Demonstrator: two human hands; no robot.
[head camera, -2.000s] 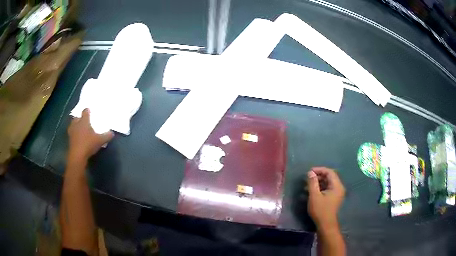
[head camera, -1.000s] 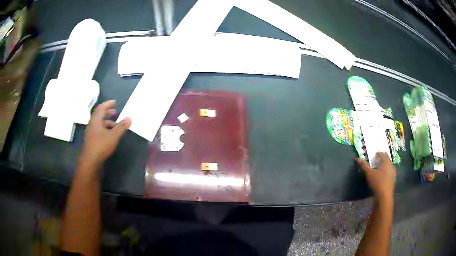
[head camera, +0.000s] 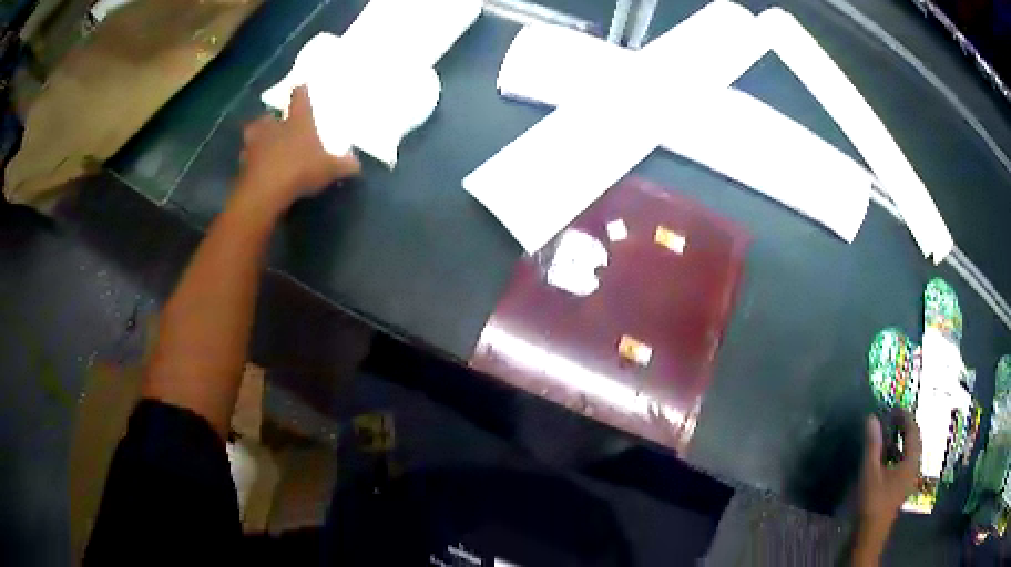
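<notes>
White winged card blanks (head camera: 383, 89) lie at the upper left of the head view, their far end cut off by the picture's top edge. My left hand (head camera: 290, 150) is at their near end, fingers spread over the edge and thumb to the right; the hand hides the square end, and I cannot tell whether it grips. My right hand (head camera: 889, 471) is at the lower right, beside the green-edged blanks (head camera: 940, 388), fingers bent and thumb apart, with nothing seen in it. The maroon board (head camera: 682, 288) carries a white label patch (head camera: 577, 264) and orange-white tabs (head camera: 635, 351).
White strips (head camera: 599, 133) cross beyond the board, one over its far left corner; another angled strip (head camera: 876, 133) reaches right. A second green-edged pile (head camera: 994, 449) is at the right rim. Brown paper (head camera: 116, 94) is at the upper left. The bench's front edge runs below the board.
The view has turned and shifted left. My left hand has moved from beside the white blanks onto their near end. My right hand has drawn back slightly from the green-edged blanks' near end.
</notes>
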